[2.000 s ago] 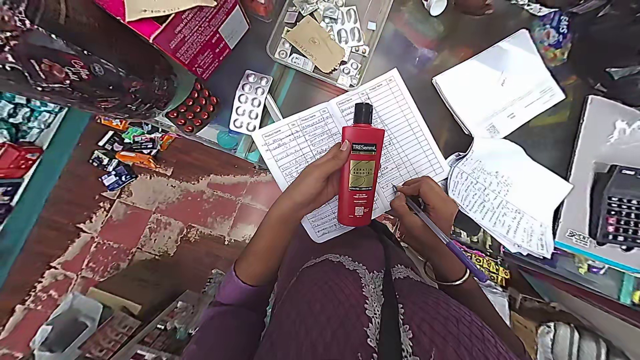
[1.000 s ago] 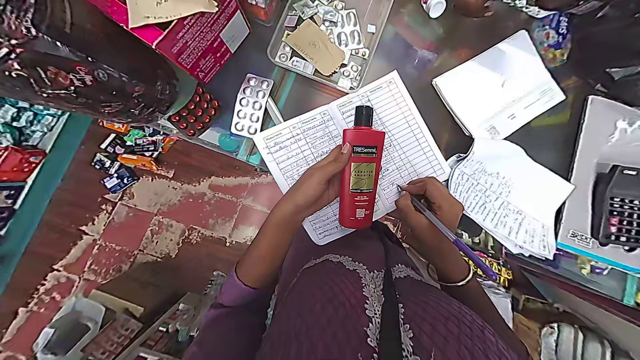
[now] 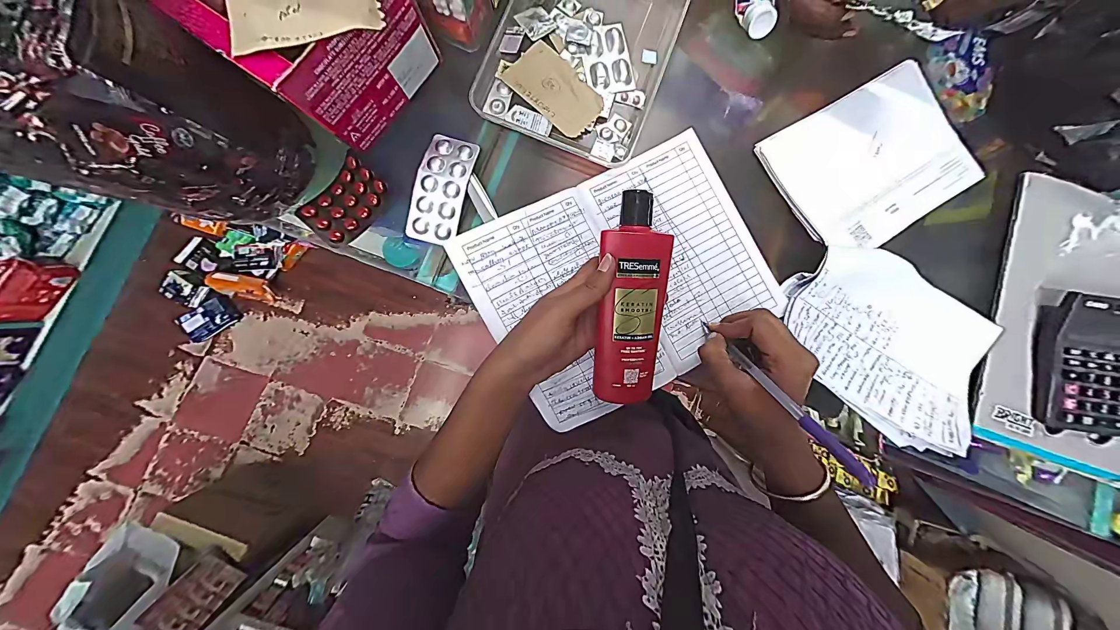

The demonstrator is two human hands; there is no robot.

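My left hand (image 3: 560, 319) grips a red TRESemmé bottle (image 3: 623, 376) with a black cap, its label facing up, over an open notebook (image 3: 726, 219) with ruled tables and handwriting. The thumb lies on the bottle's left edge; the fingers beneath are hidden. A pen (image 3: 801, 416) with a purple rear end is held in my right hand (image 3: 761, 354), its tip at the lower part of the notebook's right page, just right of the bottle.
A silver blister pack (image 3: 443, 188) and a red-brown one (image 3: 343, 201) are left of the notebook. Beyond it stands a clear plastic tray (image 3: 604, 153) of blister packs. To the right are a white booklet (image 3: 875, 157), handwritten sheets (image 3: 901, 350) and a black calculator (image 3: 1085, 363). A pink box (image 3: 376, 79) is upper left.
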